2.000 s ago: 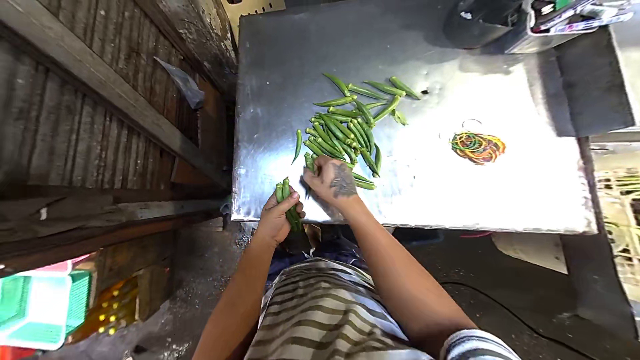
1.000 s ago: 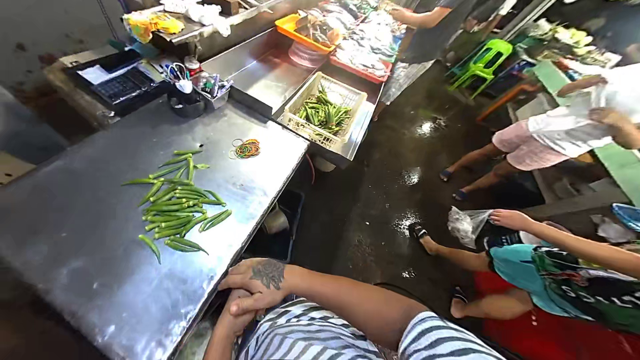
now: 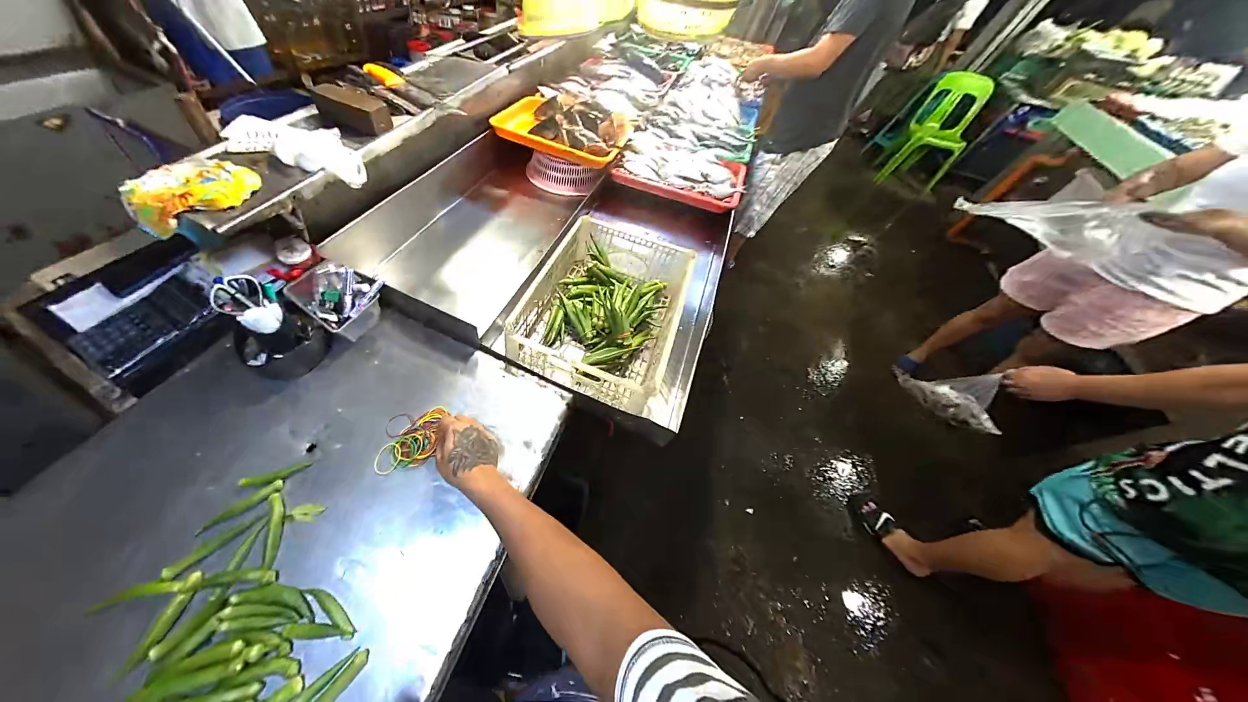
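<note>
My right hand [image 3: 468,450], tattooed on its back, reaches over the metal table [image 3: 361,390] and touches the right edge of a pile of coloured rubber bands [image 3: 411,441]. Its fingertips are mostly hidden, so their grip cannot be told. Loose green okra pods [image 3: 244,624] lie heaped on the table at the lower left. A pale plastic crate [image 3: 517,341] beyond the table holds more okra [image 3: 609,307]. My left hand is out of the picture.
A black cup of scissors [image 3: 283,346] and a small bin of pens [image 3: 336,302] stand at the table's far edge. Fish trays [image 3: 682,190] lie beyond the crate. Several people stand at the right, near a green plastic chair [image 3: 936,127] on the wet floor.
My right hand has moved from the table's near edge to the rubber bands. My left hand, seen holding okra two seconds ago, has left the picture. The view has swung toward the aisle.
</note>
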